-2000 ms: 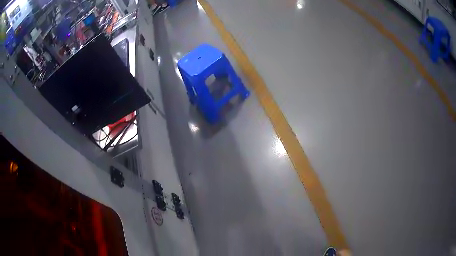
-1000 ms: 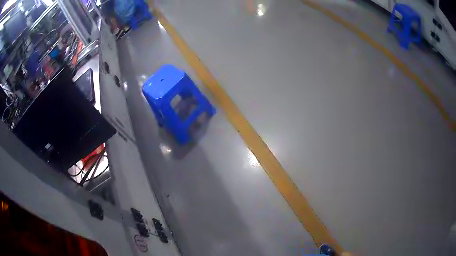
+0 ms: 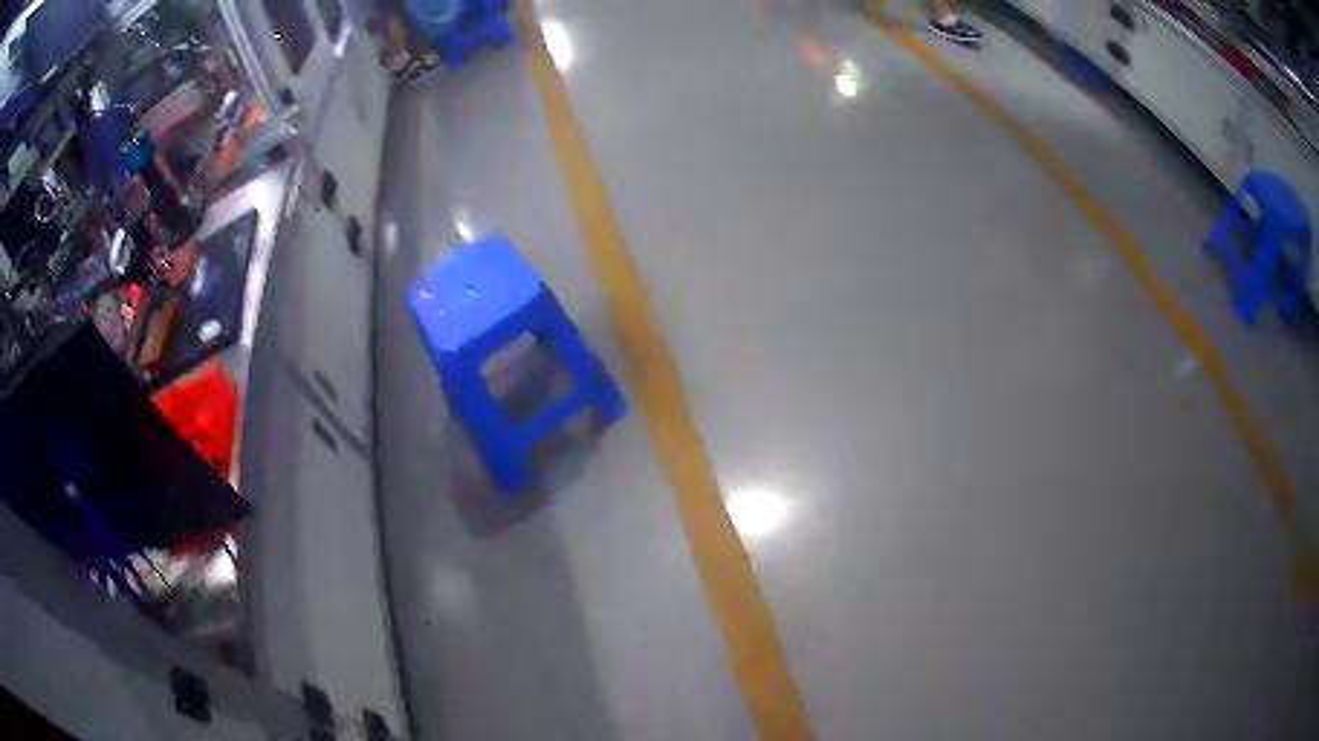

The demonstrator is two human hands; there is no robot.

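Neither of my hands is in the picture. Nearest in front is a blue plastic stool [image 3: 485, 311] on the grey floor, upright beside the bench. Left of it, the back of a dark monitor [image 3: 109, 434] stands at the bench end. Behind the monitor a red bin [image 3: 203, 413] shows in part. A black work pad [image 3: 217, 290] lies on the bench, with orange-brown bars [image 3: 159, 330] along its left side, blurred.
A yellow line [image 3: 637, 319] runs along the floor past the stool, and another [image 3: 1121, 239] curves at the right. A second blue stool [image 3: 1261, 239] stands by the right machine. A person's shoe [image 3: 956, 29] shows at the top. White cabinet fronts [image 3: 326, 362] line the left.
The view has shifted along the aisle. The black pad and red bin now show more, and the dark orange window at lower left has almost left the picture. A shoe has appeared at the top.
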